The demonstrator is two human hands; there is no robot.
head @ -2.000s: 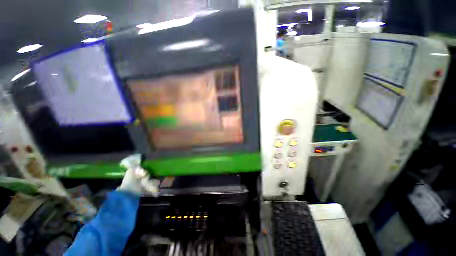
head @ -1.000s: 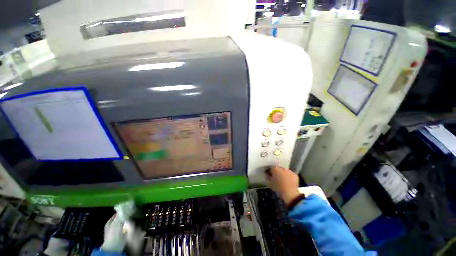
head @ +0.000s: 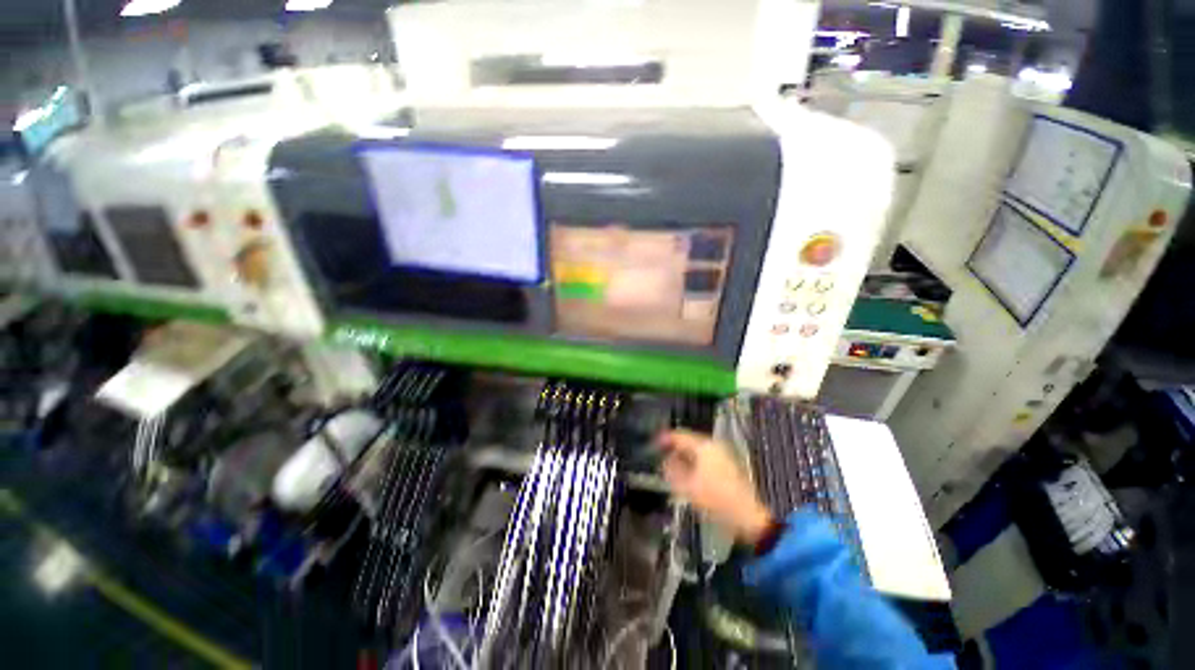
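Observation:
My bare right hand (head: 714, 482), in a blue sleeve, is over the right part of the feeder bank, left of the keyboard (head: 799, 458). Its fingers are bent and blurred; whether they hold anything cannot be told. My left hand is not in view. Long narrow tape feeders (head: 557, 524) stand side by side below the opening, with small yellow lights on top. More feeders (head: 400, 524) stand to their left. The dark grey safety cover (head: 655, 164) is down, its green lower edge above the feeders.
The touch screen (head: 629, 288) and a blue-framed white display (head: 459, 212) are on the cover. A red emergency stop (head: 822, 249) and operation buttons (head: 802, 308) are on the white panel. Pale strips (head: 446, 635) hang by the feeders. Another machine (head: 144, 236) stands at left.
The view has swung left and back, showing more feeders and floor. My right hand has left the white panel below the buttons for the feeder bank. My gloved left hand has gone out of view.

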